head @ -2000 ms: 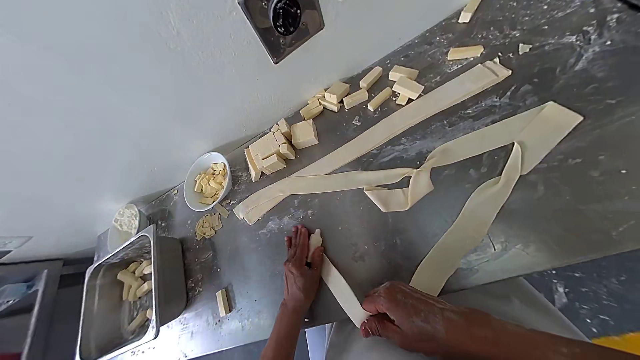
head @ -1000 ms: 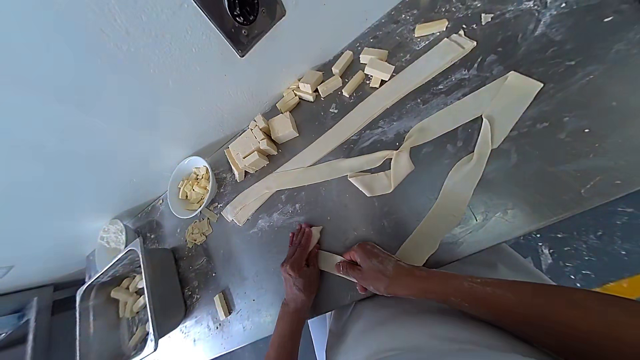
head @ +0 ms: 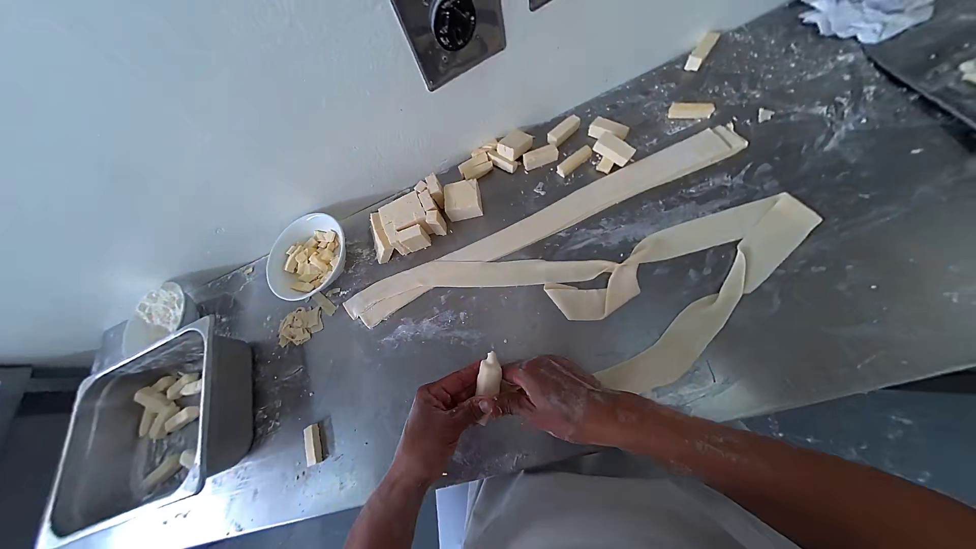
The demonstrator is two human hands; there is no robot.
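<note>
Between both hands, a small piece wrapped in pale dough [head: 489, 375] stands nearly upright above the steel table. My left hand [head: 448, 408] grips it from the left with fingers and thumb. My right hand [head: 545, 393] pinches at its lower right side, where the dough strip [head: 663, 354] reaches the hand. That strip runs right, folds back and twists along the table. Another long flat strip [head: 602, 194] lies diagonally behind it. Sticks and blocks of what looks like white cheese [head: 463, 200] lie along the wall. One lone stick [head: 313, 445] rests left of my left hand.
A steel pan [head: 229, 404] holding several wrapped pieces stands at the left, beside a container of white powder [head: 158, 313]. A white bowl [head: 341, 259] holds small pieces, with scraps [head: 299, 325] near it. A wall outlet [head: 455, 34] is above; a crumpled cloth [head: 869, 17] lies far right.
My hands have come together. The dough strip's end, stretched between them along the table earlier, is now wrapped into a short piece held up between my fingers.
</note>
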